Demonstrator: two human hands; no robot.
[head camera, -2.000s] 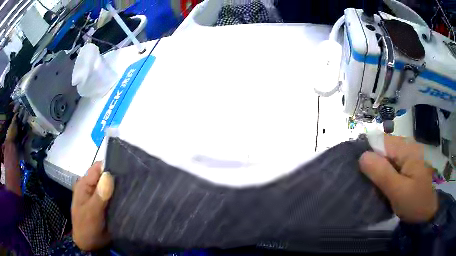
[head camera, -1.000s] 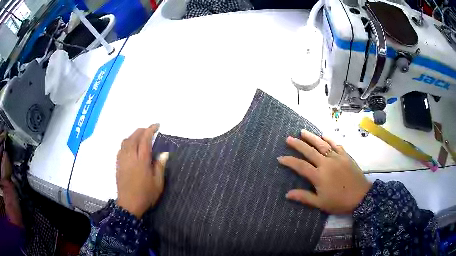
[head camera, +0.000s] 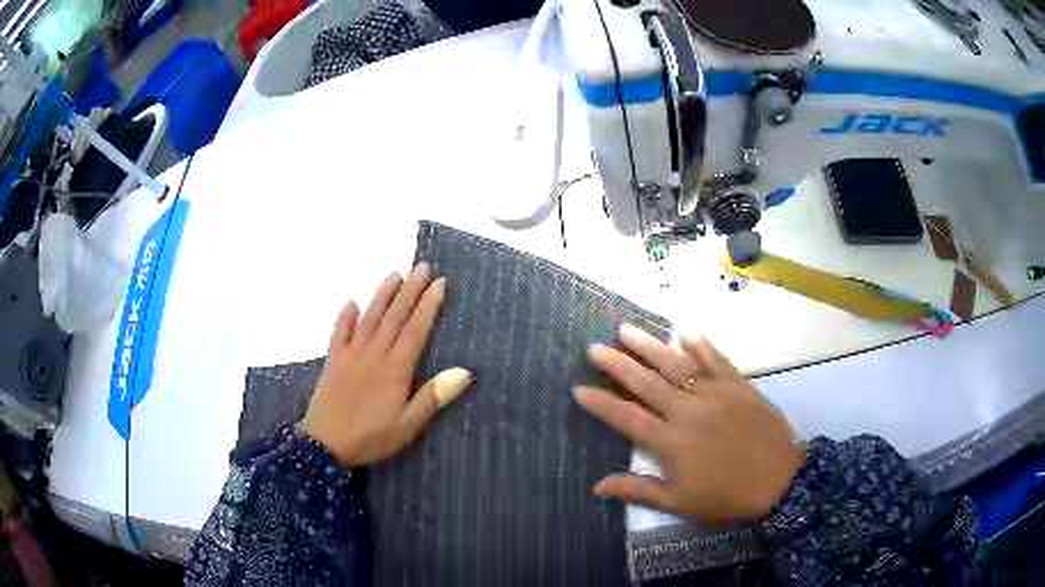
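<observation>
A dark grey panel with fine pale stripes lies on the white machine table, its pointed corner upward and its lower part past the front edge. My left hand lies on its left part, fingers apart, with a pale cream cover on the thumb. My right hand lies on its right edge, fingers apart, with a ring on one finger. Both hands rest on top of the fabric and grip nothing. The presser foot area is above the panel's right edge, apart from it. The panel's underside is hidden.
The white sewing machine head stands at upper right. Right of the needle lie a yellow strip, a black rectangular object and brown swatches. A white rounded device stands left of the needle. A measuring scale runs along the front edge.
The panel was held up by both hands, then laid flat, and now sits further left and turned. My left hand has moved from its left edge onto its surface. The view has shifted right.
</observation>
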